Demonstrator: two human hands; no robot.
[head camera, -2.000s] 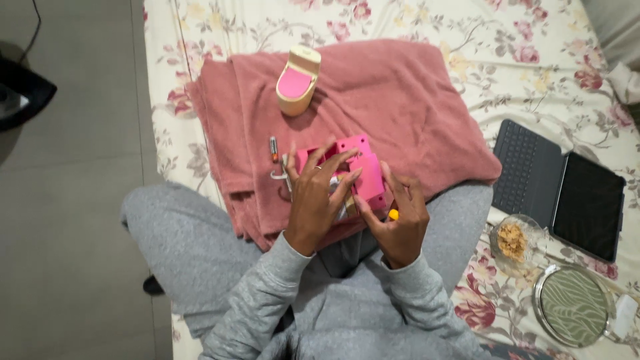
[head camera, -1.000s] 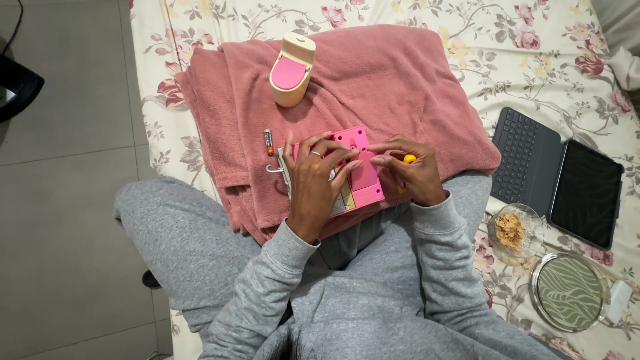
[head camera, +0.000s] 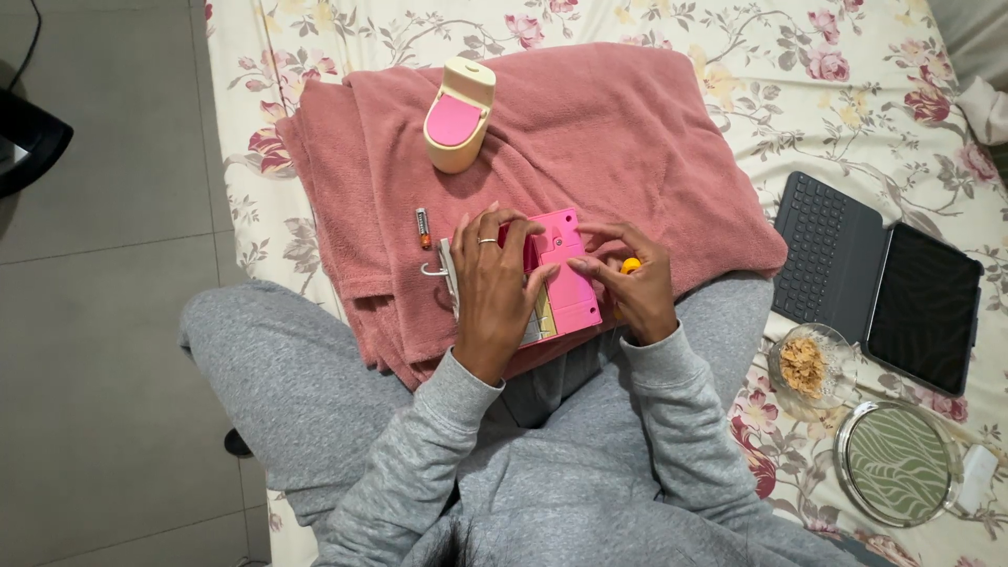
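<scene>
A pink plastic toy piece (head camera: 573, 293) with screw holes lies on the folded pink blanket (head camera: 614, 134) over my lap. My left hand (head camera: 498, 276), a ring on one finger, spreads over its left part and grips it. At its right edge is my right hand (head camera: 636, 276), thumb on the pink surface and a yellow-handled tool (head camera: 630, 266), probably a screwdriver, held within the fingers; its tip is hidden. A small white hook (head camera: 432, 269) juts out left of the toy. Nearby lies a battery (head camera: 424, 228). Farther up stands a cream toy toilet with a pink lid (head camera: 458, 118).
On the floral bedsheet at right are a tablet (head camera: 923, 305) with a keyboard case (head camera: 824, 252), a glass bowl of flakes (head camera: 803, 368) and a round tray with a leaf pattern (head camera: 899, 465). Tiled floor (head camera: 110, 354) lies left of the bed.
Two seconds ago the toy was more tilted between both hands; now it lies flatter. My right hand has shifted from its lower right corner up along its right edge.
</scene>
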